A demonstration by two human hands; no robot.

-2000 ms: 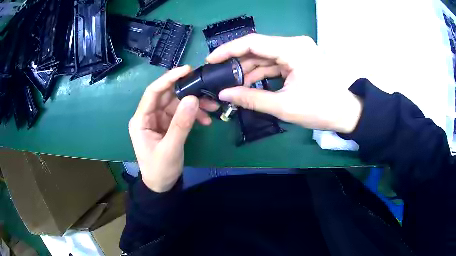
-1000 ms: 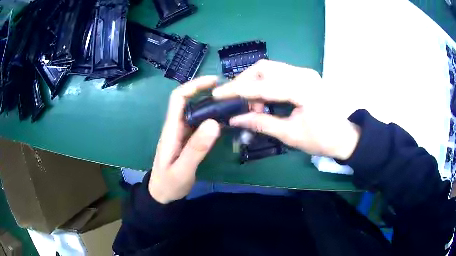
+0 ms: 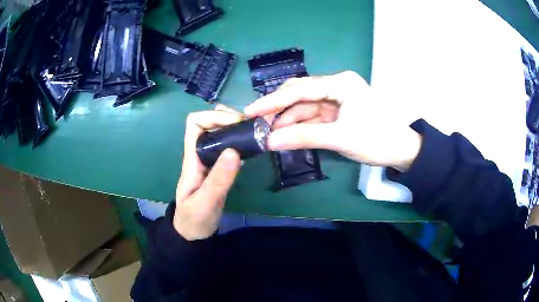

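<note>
A black cylindrical sleeve (image 3: 227, 141) is held above the bench, tilted slightly, with a pale metallic round face (image 3: 261, 134) at its right end. My left hand (image 3: 204, 177) is closed around the sleeve, thumb below and fingers behind it. My right hand (image 3: 337, 121) has its thumb and fingers at the metallic end; its fingertips touch or nearly touch the rim. A black plastic housing (image 3: 298, 168) lies under my right hand, its middle hidden and its ribbed end showing beyond the hand. No lead wires can be made out.
Many black housings (image 3: 121, 53) are piled at the left of the green bench (image 3: 118, 159). Single housings (image 3: 207, 68) lie beside the pile and at the top. A white foam board (image 3: 449, 71) covers the right, with dark parts along its far edge. An open cardboard box (image 3: 59, 224) stands lower left.
The sleeve now shows as one straight cylinder, its metallic face turned to view. The lead connector seen hanging below it is no longer visible. My right hand has shifted to the sleeve's end.
</note>
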